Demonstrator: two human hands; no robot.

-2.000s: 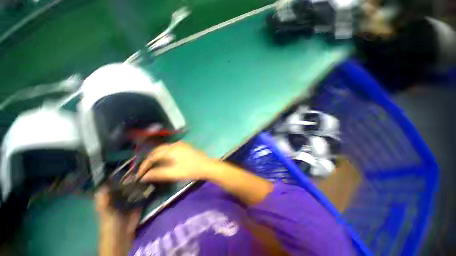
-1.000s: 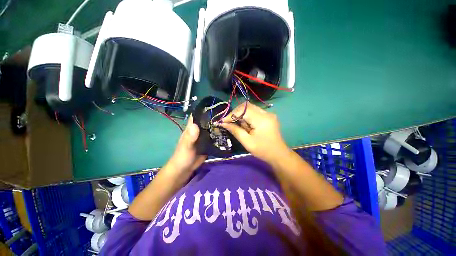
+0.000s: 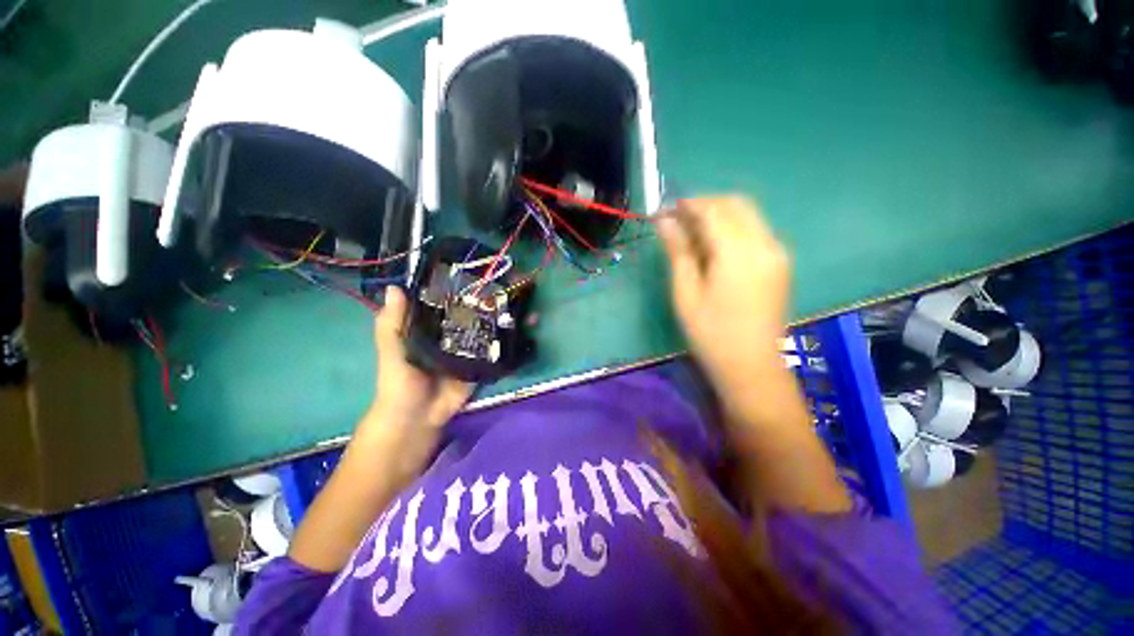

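Note:
My left hand (image 3: 417, 367) holds the round black lens module (image 3: 516, 350) by its left side, with the circuit board (image 3: 469, 333) facing up. Thin leads run from the board towards the white-and-black camera housing (image 3: 537, 27) just behind it. My right hand (image 3: 728, 280) is to the right of the module, slightly blurred, with thumb and fingertips closed at the end of the red wire lead (image 3: 585, 201) from the housing. A thin dark line, perhaps tweezers, shows at the fingertips. Other coloured leads hang loose with small white ends.
Two more camera housings (image 3: 317, 90) stand to the left on the green bench (image 3: 858, 149). A brown box (image 3: 81, 410) is at the far left. Blue crates (image 3: 864, 410) with white-and-black units (image 3: 951, 404) are below the bench edge. Dark objects are at the top right.
My right hand has moved from the board out to the right, to the end of the red lead. My left hand still holds the module. The view has shifted, so housings appear further left.

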